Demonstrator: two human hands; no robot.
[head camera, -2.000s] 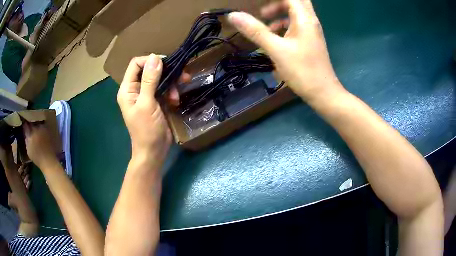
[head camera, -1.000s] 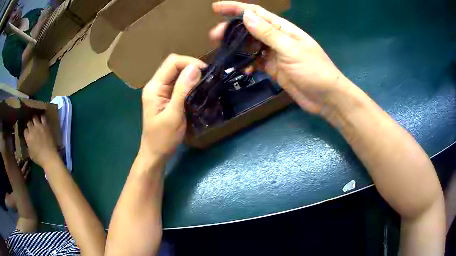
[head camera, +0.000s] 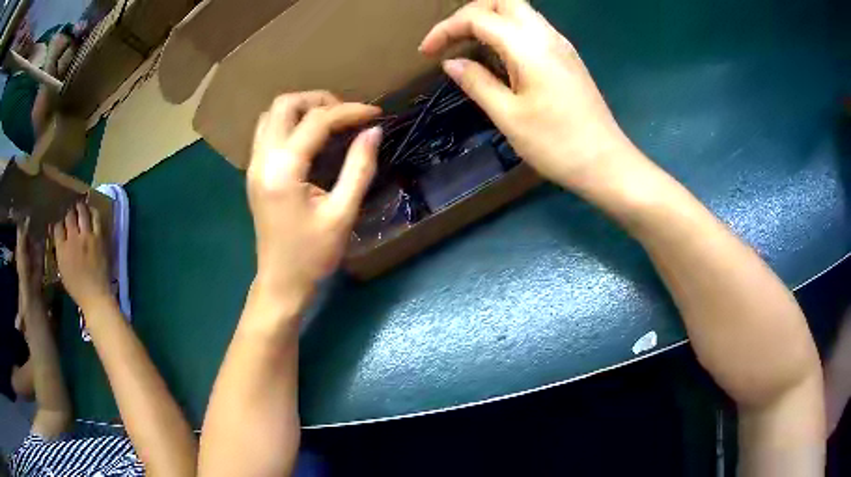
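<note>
An open brown mailer box (head camera: 439, 222) lies in front of me, its lid (head camera: 308, 65) standing open behind it. A black cable bundle (head camera: 420, 130) lies in the box, above a black power adapter (head camera: 462, 177). A clear poly bag (head camera: 387, 212) is at the box's left end. My left hand (head camera: 303, 186) is at the left end of the box, fingers and thumb apart, holding nothing. My right hand (head camera: 541, 98) is over the right end, thumb and fingers apart, with nothing visible in it.
At left, a neighbour's hands (head camera: 86, 256) are at another brown box (head camera: 65, 191) by a white scale (head camera: 121, 247). A flat cardboard sheet (head camera: 140, 140) and more cardboard lie at the back left. A small white scrap (head camera: 645, 342) is near the edge of the green bench (head camera: 485, 326).
The cable bundle held between both my hands has gone down into the box. Both hands have let go and opened. The neighbour's hands and box have shifted slightly.
</note>
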